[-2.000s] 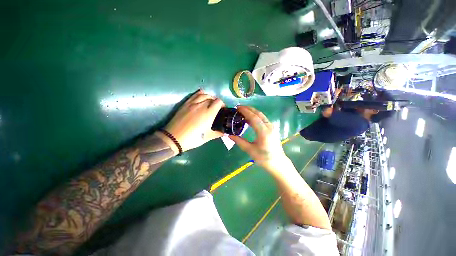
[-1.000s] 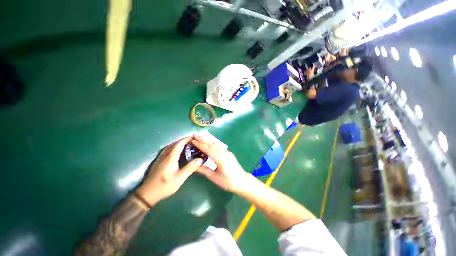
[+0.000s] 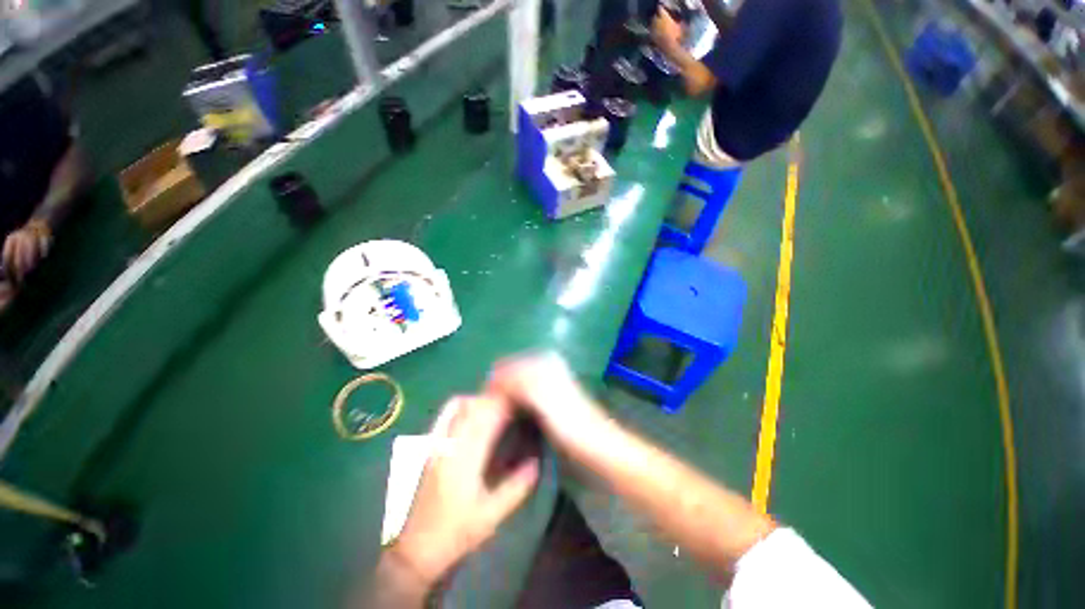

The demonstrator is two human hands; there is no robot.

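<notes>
A dark cylindrical housing (image 3: 512, 445) is between my two hands over the green bench, blurred and mostly hidden by the fingers. My left hand (image 3: 466, 473) is wrapped around its near left side, with the thumb across it. My right hand (image 3: 538, 390) covers its far upper end; its fingertips are blurred. A white label sheet (image 3: 407, 482) lies by my left hand, partly covered by it. A thin yellowish tape roll (image 3: 342, 408) lies flat beyond the sheet. The inner assembly cannot be made out.
A white plastic shell (image 3: 365, 346) with a blue block stands past the ring. A blue-sided box (image 3: 535, 169) and black housings (image 3: 397, 123) stand farther along the bench. Blue stools (image 3: 694, 292) and a person in dark clothing (image 3: 779, 77) are at its right side. A pale rail (image 3: 155, 258) runs behind.
The view has swung, showing more bench, rail and stools. Both hands stay together around the dark housing, which is now more hidden and blurred. The white sheet shows more beside my left hand.
</notes>
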